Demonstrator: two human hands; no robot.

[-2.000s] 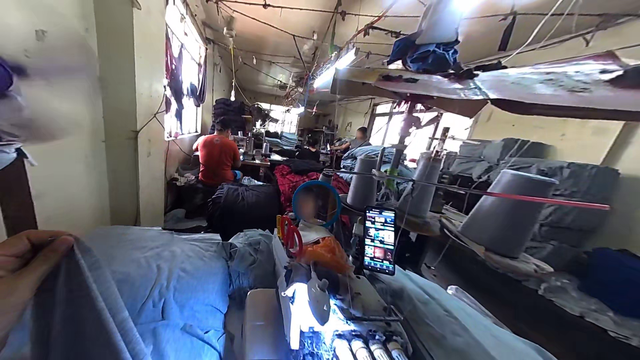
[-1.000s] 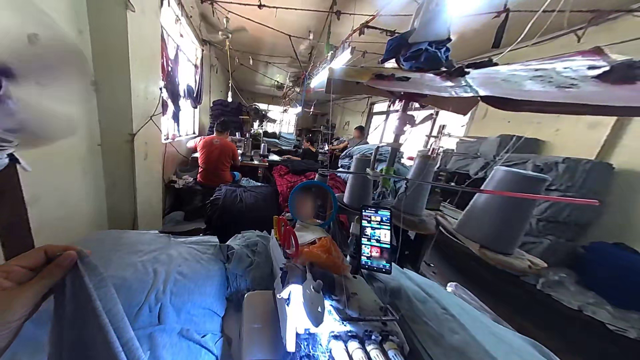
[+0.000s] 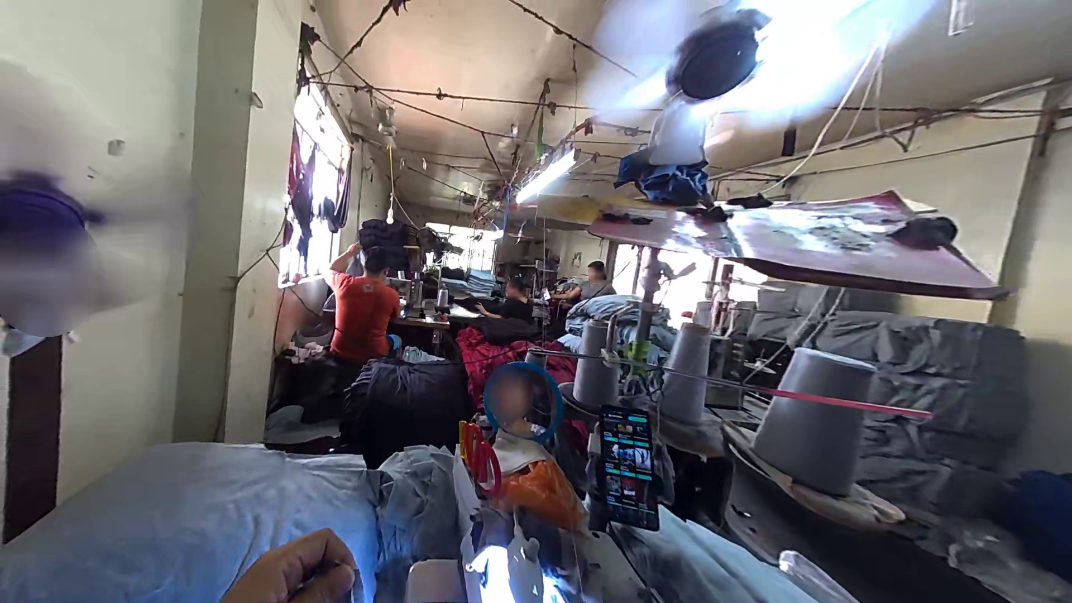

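Observation:
My left hand (image 3: 295, 569) is at the lower edge of the view, its fingertips pinching a small edge of grey fabric, just left of the sewing machine (image 3: 511, 557). A lamp lights the machine's needle area brightly. Light blue-grey fabric (image 3: 193, 502) lies heaped behind and left of my hand. Red-handled scissors (image 3: 480, 459), an orange cloth (image 3: 540, 494) and a round blue-framed mirror (image 3: 523, 402) are at the machine's top. A phone (image 3: 628, 469) with a lit screen stands upright to their right. My right hand is out of view.
Grey thread cones (image 3: 814, 419) stand on the right, with stacked grey fabric (image 3: 938, 394) behind. A fan (image 3: 42, 243) is at the left and another overhead. A dark bundle (image 3: 406, 406) lies beyond the fabric. A person in a red shirt (image 3: 364, 318) and other people sit farther back.
My left hand has moved right and lower, from the far left edge, where it held up a fold of grey fabric, towards the machine. The person in red has raised an arm.

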